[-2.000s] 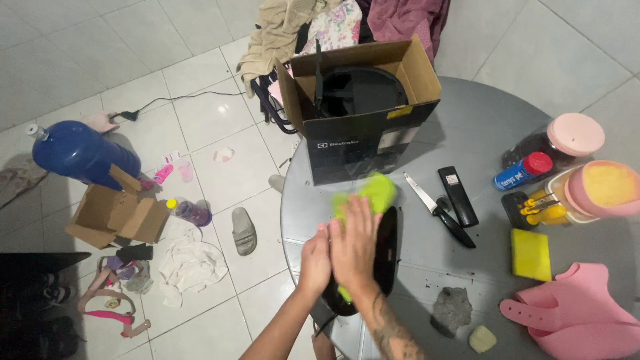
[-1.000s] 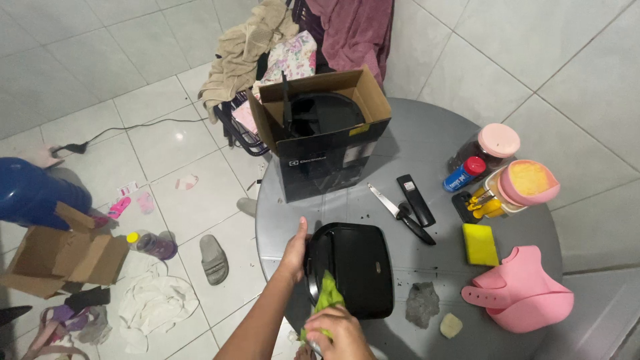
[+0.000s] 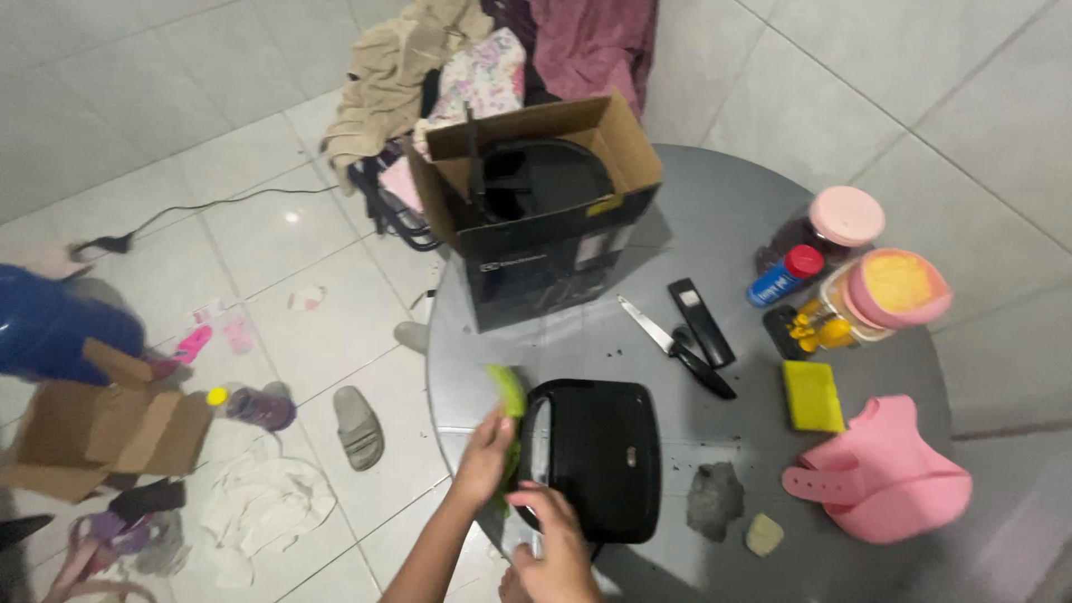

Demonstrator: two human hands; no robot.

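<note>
A black sandwich maker (image 3: 603,461) lies on the round grey table, its lid facing up. My left hand (image 3: 486,456) holds a lime-green cloth (image 3: 507,392) against the appliance's left side, at the handle. My right hand (image 3: 548,536) is over the lower left corner of the appliance, fingers partly bent and apart, with no object seen in it; whether it touches the casing is unclear. Behind the sandwich maker stands an open cardboard box (image 3: 536,285) with a round black appliance inside. A knife (image 3: 674,345) with a black handle lies to the right of the box, beside a black strip-shaped object (image 3: 702,322).
Along the table's right side are a pink-lidded jar (image 3: 846,216), a blue tube with a red cap (image 3: 785,275), a yellow sponge (image 3: 812,396), a pink silicone bib (image 3: 888,477) and a grey rag (image 3: 714,501). A cardboard box (image 3: 109,427) and a slipper (image 3: 359,427) are on the floor.
The green cloth has passed from my right hand to my left since one second ago. Two seconds ago both hands were together over the sandwich maker.
</note>
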